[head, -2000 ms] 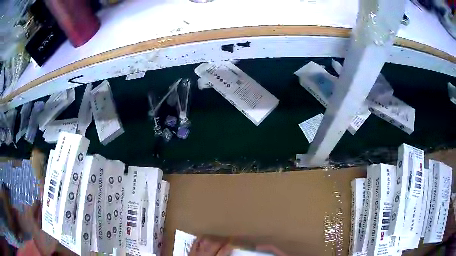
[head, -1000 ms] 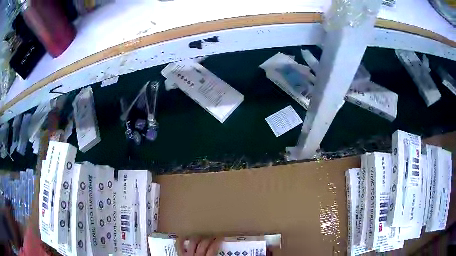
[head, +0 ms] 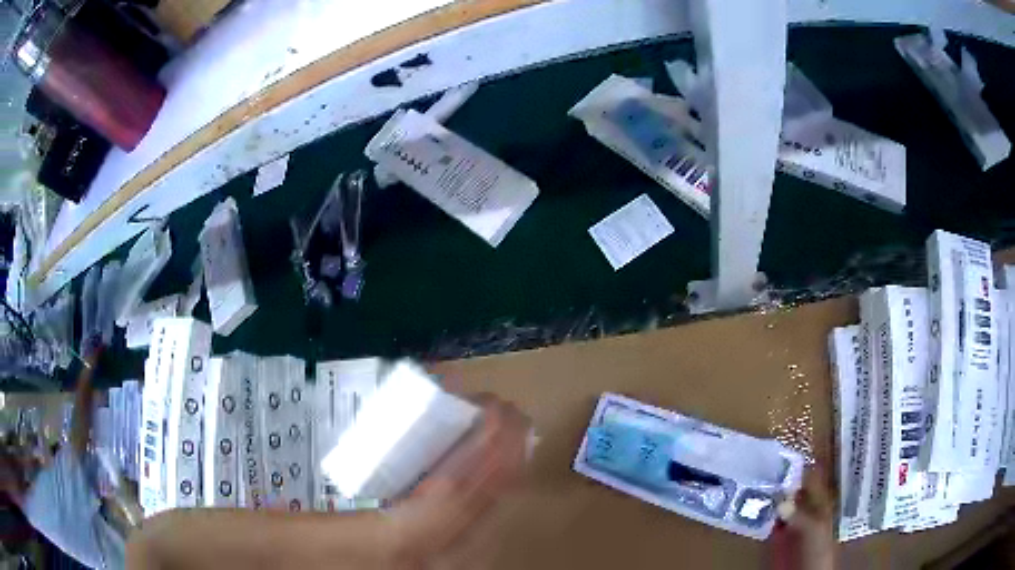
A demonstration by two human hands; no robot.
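A white box [head: 390, 434], blurred, is held above the left row of boxes in my left hand [head: 484, 457], whose forearm crosses the bottom left. A white open tray [head: 723, 451] lies tilted over the brown cardboard. It holds a light blue packet [head: 629, 443], a small dark item [head: 696, 477] and small pieces under clear wrap. My right hand [head: 807, 529] is at the tray's right end with its fingertips on the corner; most of it is cut off or blurred.
Upright rows of white boxes stand left [head: 262, 429] and right [head: 963, 367]. The dark green belt [head: 445, 278] carries loose boxes [head: 456, 178], a white card [head: 631, 232] and clear bags [head: 334, 239]. A white post [head: 740, 156] rises in front. Another person's arm [head: 84, 401] is at far left.
The box at the bottom edge is now lifted up and left in my left hand. The tray with the blue packet has come into view, with my right hand at its end. The view has tilted.
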